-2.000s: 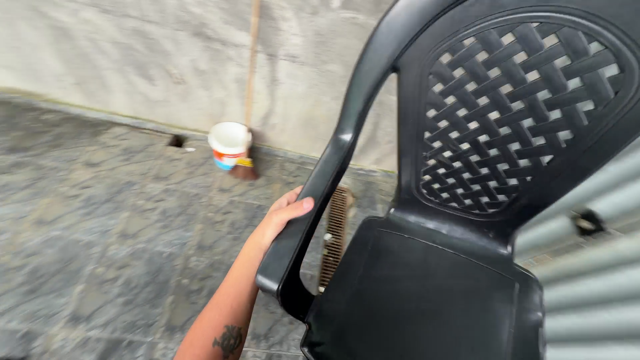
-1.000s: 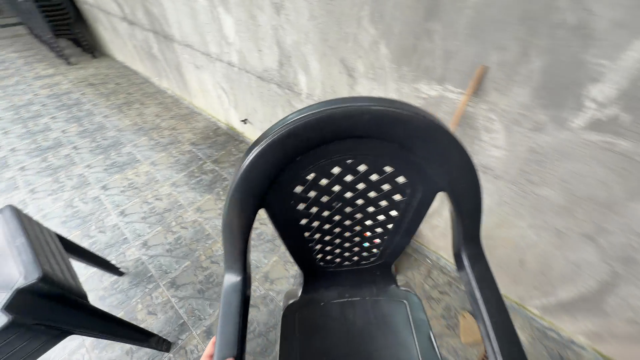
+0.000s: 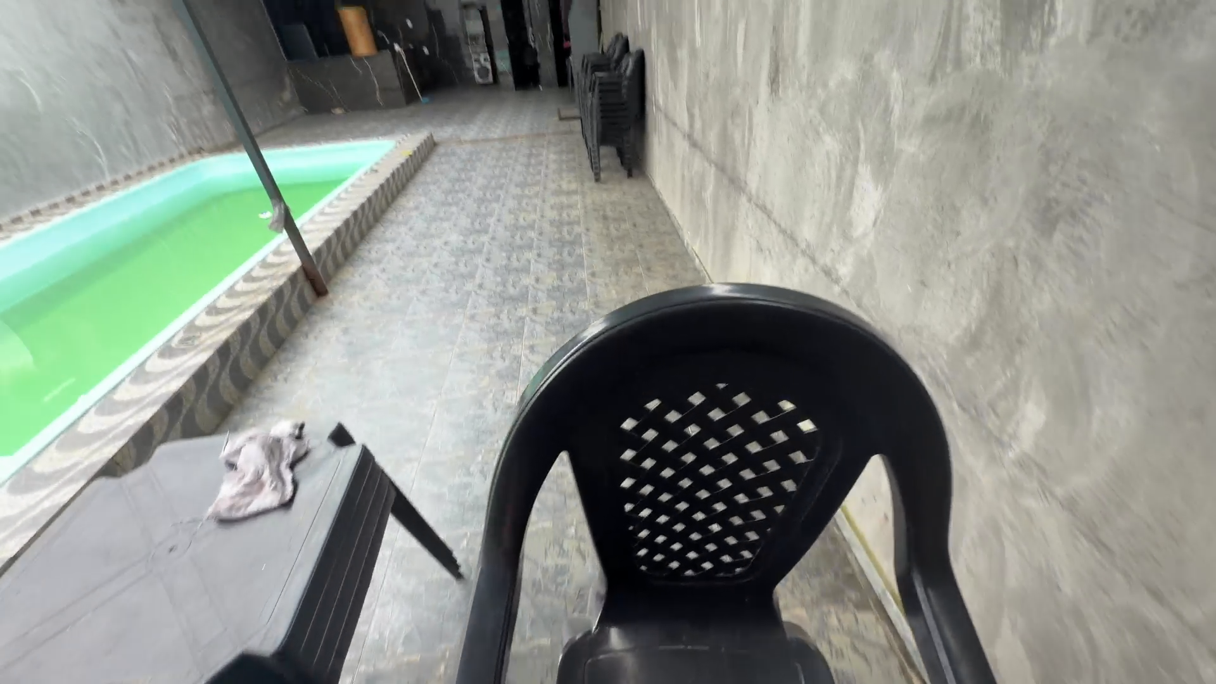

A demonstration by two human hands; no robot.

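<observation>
A black plastic armchair (image 3: 722, 332) with a lattice back fills the lower middle and right of the head view, its back upright and its armrests running out of the bottom edge. Neither of my hands shows, so what they touch is hidden. To the left of the chair stands a dark grey plastic table (image 3: 142, 560), and a crumpled pale pink cloth (image 3: 258, 472) lies near its far edge. A dark rounded object (image 3: 255, 670), only partly seen, is at the table's near edge.
A rough cement wall (image 3: 1045, 285) runs along the right side. Stacked black chairs (image 3: 613, 104) stand against it farther off. At left, a pool of green water (image 3: 171, 256) has a patterned raised edge (image 3: 275, 304). A slanting metal pole (image 3: 249, 142) meets the floor beside it.
The view has swung far to the left and up, bringing in the pool and the table's cloth. The hand seen on the chair's armrest two seconds ago is now out of view.
</observation>
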